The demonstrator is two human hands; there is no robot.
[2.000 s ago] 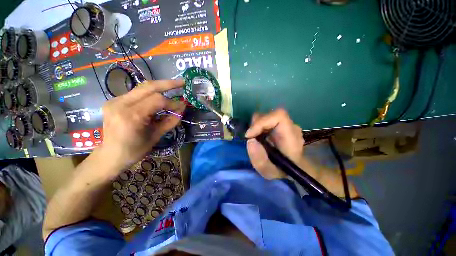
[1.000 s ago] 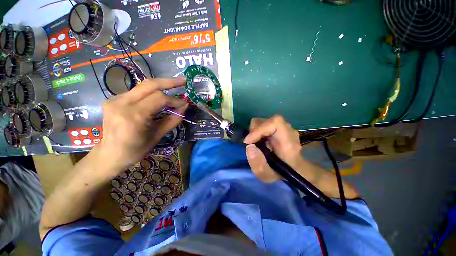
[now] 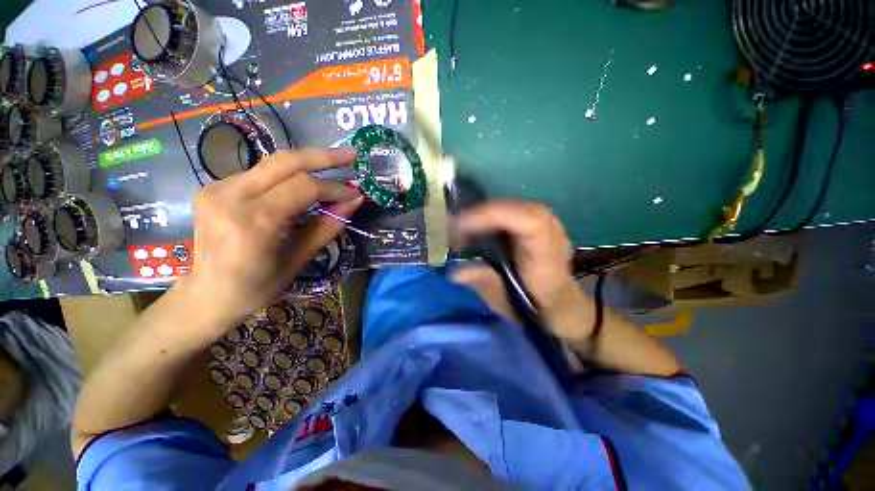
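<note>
My left hand (image 3: 264,216) holds the green ring circuit board (image 3: 390,169) by its left edge, tilted above the printed sheet. Thin light and red lead wires (image 3: 338,220) run out from my fingers below the ring. My right hand (image 3: 518,254) is blurred and shut on the soldering iron (image 3: 519,293), whose black handle slants down toward my forearm. The iron's front end is blurred to the right of the ring, apart from it, and its tip cannot be made out. A cylindrical unit (image 3: 330,268) lies partly hidden below my left hand.
Two wired cylindrical units (image 3: 224,150) stand on the printed sheet (image 3: 317,86); several more (image 3: 84,224) stand at left. An open carton (image 3: 278,360) of units is below the bench edge. A black fan (image 3: 804,43) stands at far right, with cables. White specks dot the green bench (image 3: 547,125).
The soldering iron's front end has moved away from the ring, up and to the right. My right hand is now blurred. My left hand and the ring have hardly moved.
</note>
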